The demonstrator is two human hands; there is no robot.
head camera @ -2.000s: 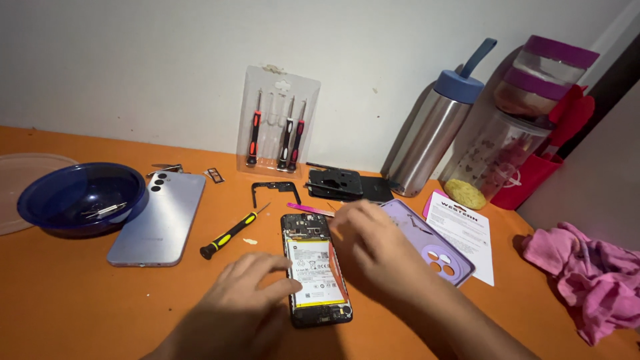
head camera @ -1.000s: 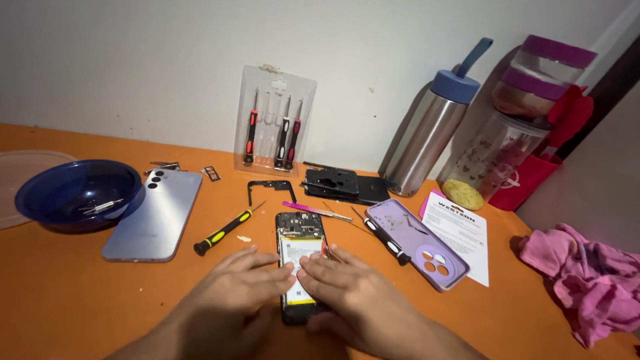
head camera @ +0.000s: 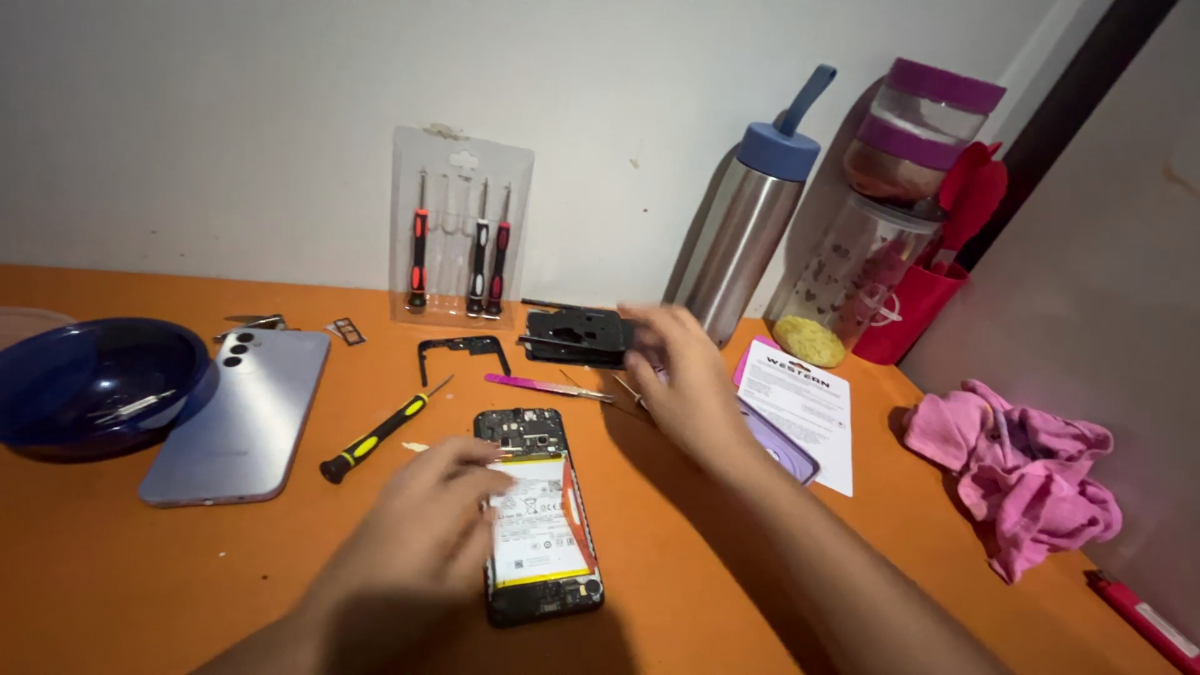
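An opened smartphone point(head camera: 541, 600) lies face down on the orange table, its white battery point(head camera: 534, 530) exposed. My left hand point(head camera: 422, 516), fingers loosely spread, is at the phone's left edge and partly over the battery; it holds nothing visible. My right hand point(head camera: 680, 375) reaches to the right end of a stack of black phone parts point(head camera: 577, 333); its fingertips are blurred, so whether they grip anything cannot be told. A black plastic frame point(head camera: 464, 345), a pink-handled tool point(head camera: 544, 385) and a yellow-black screwdriver point(head camera: 375, 439) lie nearby. A purple phone case point(head camera: 783, 450) is partly hidden by my right arm.
At left are a blue bowl point(head camera: 103, 384) and a silver smartphone point(head camera: 239, 422). A screwdriver pack point(head camera: 461, 225) leans on the wall. A steel bottle point(head camera: 750, 234), clear jar point(head camera: 848, 272), yellow sponge point(head camera: 808, 341), printed card point(head camera: 802, 403) and pink cloth point(head camera: 1017, 469) are at right.
Both hands were on the opened phone a second ago. My right hand has moved away and up to the black parts, while my left has stayed by the phone, uncovering more of the battery.
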